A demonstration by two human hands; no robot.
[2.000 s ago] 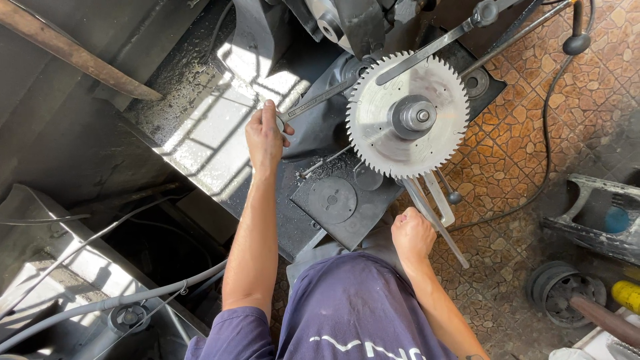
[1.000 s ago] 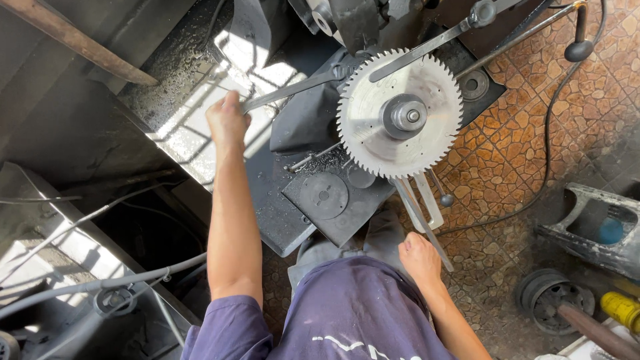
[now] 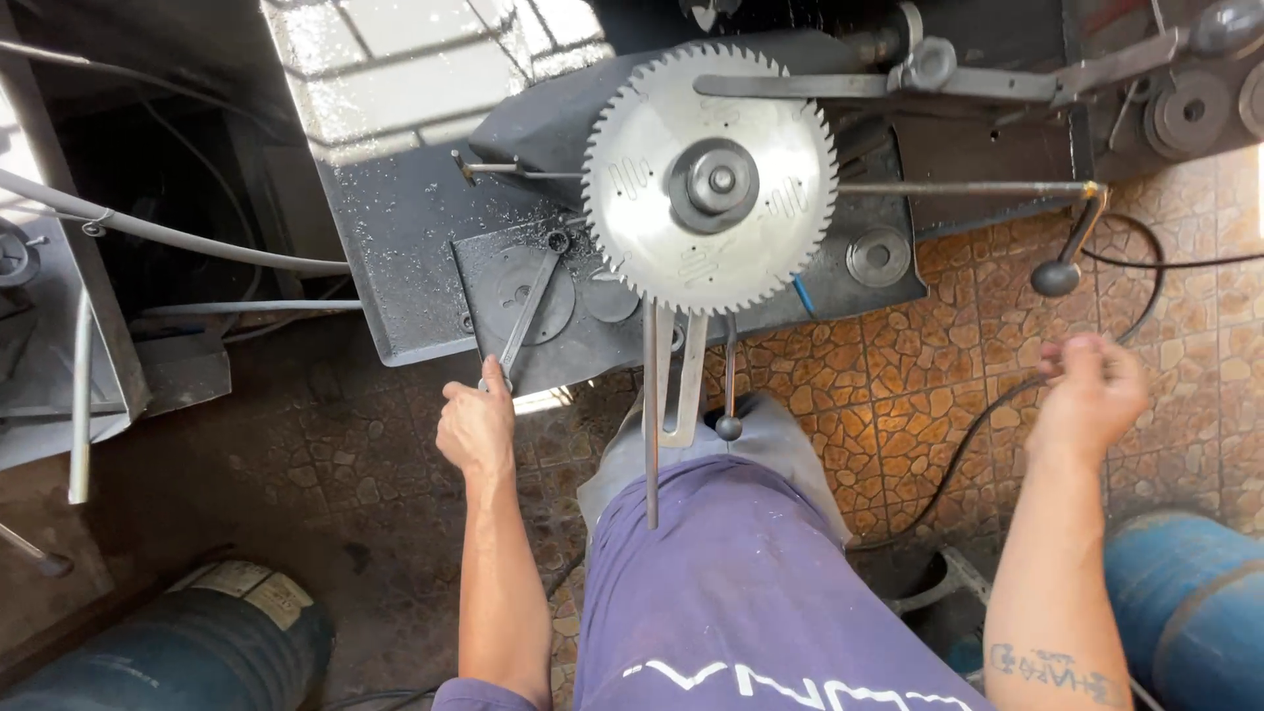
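Observation:
My left hand (image 3: 478,420) is closed around the lower end of a metal wrench (image 3: 531,314). The wrench's ring end lies over a dark metal plate (image 3: 583,351) with round discs on it. A toothed circular saw blade (image 3: 642,217) is mounted on a central hub (image 3: 721,179) right of the wrench, with a flat metal arm (image 3: 820,87) across its upper part. At the right, my right hand (image 3: 1091,390) hangs in the air over the tiled floor, fingers curled; whether they hold anything is not clear.
A ball-ended lever (image 3: 1055,277) sticks out at the right, and a smaller ball knob (image 3: 729,427) hangs below the blade. A black cable (image 3: 963,449) runs over the floor. Blue drums stand at lower left (image 3: 168,642) and right (image 3: 1195,592). Sunlit metal shavings cover the machine's tray (image 3: 341,237).
My left hand has brought the wrench from up beside the blade down over the dark plate. My right hand has moved away from my body to the right. The view has shifted.

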